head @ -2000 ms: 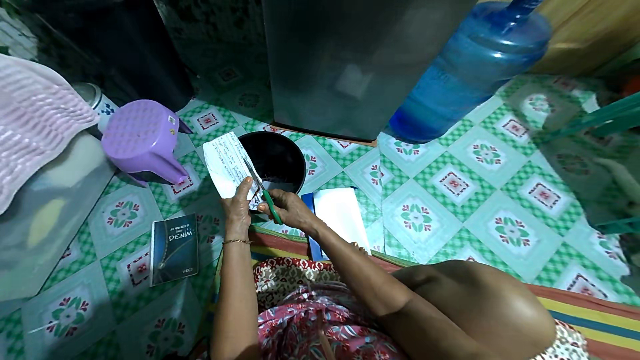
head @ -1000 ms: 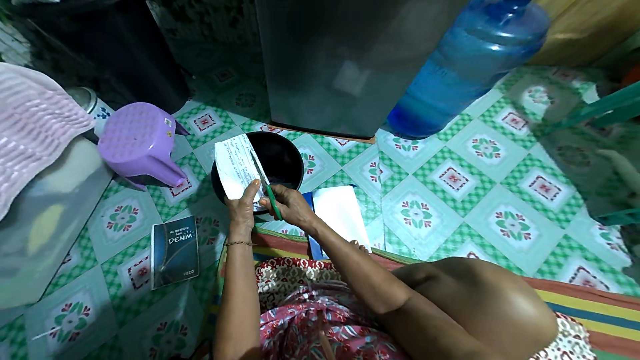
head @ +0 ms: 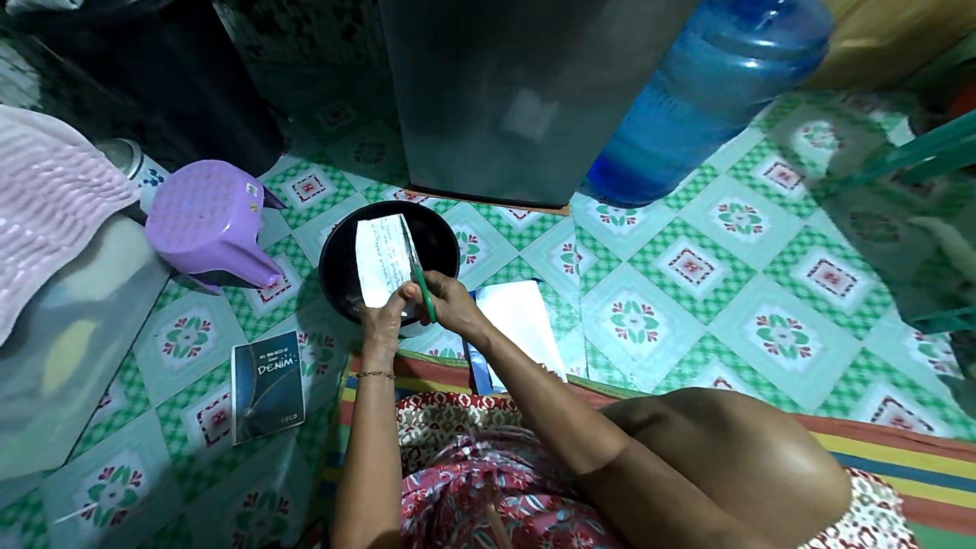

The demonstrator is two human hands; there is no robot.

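My left hand (head: 383, 324) pinches the lower end of a white sheet of paper (head: 381, 255) that bears handwriting. Beneath the paper, a round black basin (head: 335, 263) rests on the floor. Green-handled scissors (head: 422, 288) are in my right hand (head: 451, 305), their blades lying along the paper's right edge. How far the blades are apart cannot be told. Beside my right wrist, white papers (head: 522, 324) lie on a blue-edged folder or book (head: 479, 370).
A dark notebook (head: 268, 387) lies on the patterned floor at left. A purple plastic stool (head: 206, 217) and a lidded translucent bin (head: 69, 366) stand beyond it. Behind the basin rise a grey cabinet or refrigerator (head: 526, 99) and a large blue water bottle (head: 701, 99). A striped mat (head: 900, 465) lies under me.
Two seconds ago the paper was tilted to the left; now it stands straighter over the basin. Both hands keep their hold on the paper and the scissors.
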